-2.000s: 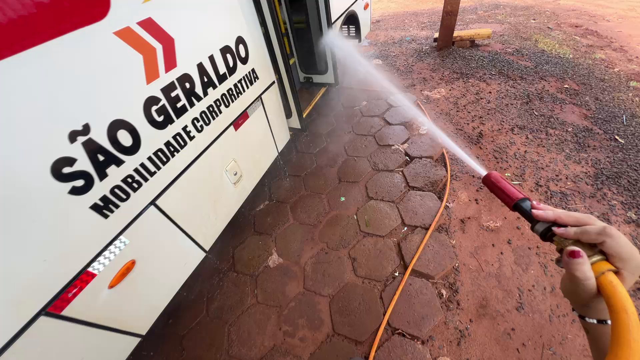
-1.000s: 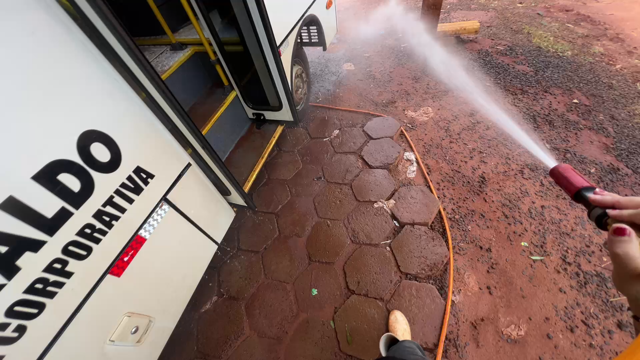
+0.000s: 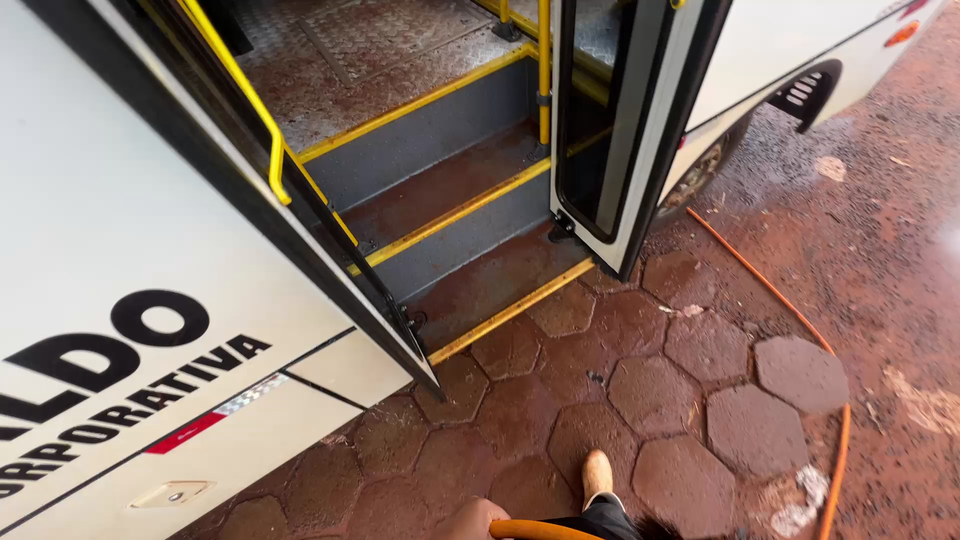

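Observation:
At the bottom edge, my left hand (image 3: pixel 474 519) is closed around a thick orange hose (image 3: pixel 541 530); only part of the hand shows. The hose passes rightward from it, over my dark trouser leg. My right hand is out of view, and so is the spray nozzle. A pale haze, perhaps spray, shows at the right edge. Ahead, the white bus (image 3: pixel 112 195) has its door (image 3: pixel 622 127) open on steps (image 3: pixel 465 180) with yellow edges. Reddish wet dirt lies on the treads and on the metal floor (image 3: pixel 360 45) above.
Hexagonal pavers (image 3: pixel 592 442), wet and reddish, lie before the doorway, and my light boot (image 3: pixel 598 474) stands on them. A thin orange hose (image 3: pixel 787 304) curves along the ground near the front wheel (image 3: pixel 701 172). Yellow handrails (image 3: pixel 244 86) flank the steps.
The view has swung closer to the doorway. The red nozzle and the hand on it, seen at the right before, are out of view. The hand on the thick hose has come into view.

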